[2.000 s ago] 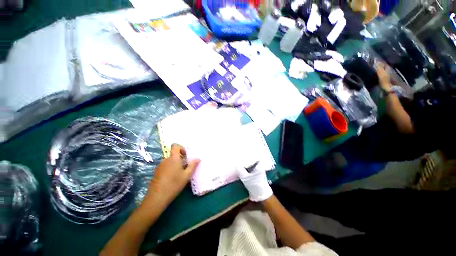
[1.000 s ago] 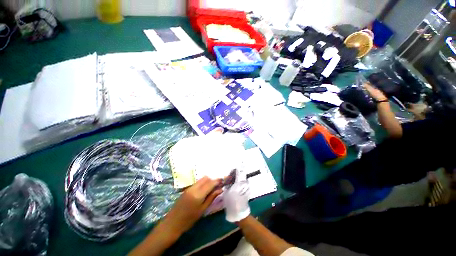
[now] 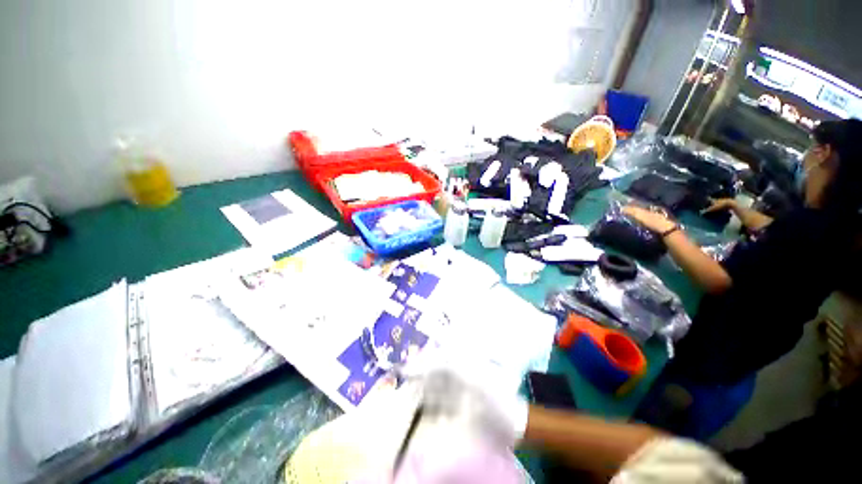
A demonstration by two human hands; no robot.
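The form pad [image 3: 340, 449] lies at the bottom edge, cut off, with yellowish and white sheets showing. A pink sheet [image 3: 458, 458] shows just below my right hand. My right hand [image 3: 473, 402], in a white glove, is over the pad and blurred by motion; its fingers and any grip on a sheet cannot be made out. A thin dark line shows beside it, too blurred to name. My left hand is out of the picture. A thin hoop of cord [image 3: 371, 348] lies on the purple-printed sheet [image 3: 312, 317].
An open ring binder [image 3: 76, 378] lies left, with clear plastic [image 3: 250, 444] below it. Red [image 3: 378, 180] and blue [image 3: 402, 227] baskets and two bottles stand behind. An orange-blue roll [image 3: 605, 354] and dark phone-like rectangle [image 3: 551, 389] lie right. A person [image 3: 784, 274] handles black bagged goods.
The view has tilted up, dropping most of the cord coil out of the picture. My left hand has left view. My right hand has moved up over the pad, and the pink sheet shows more.
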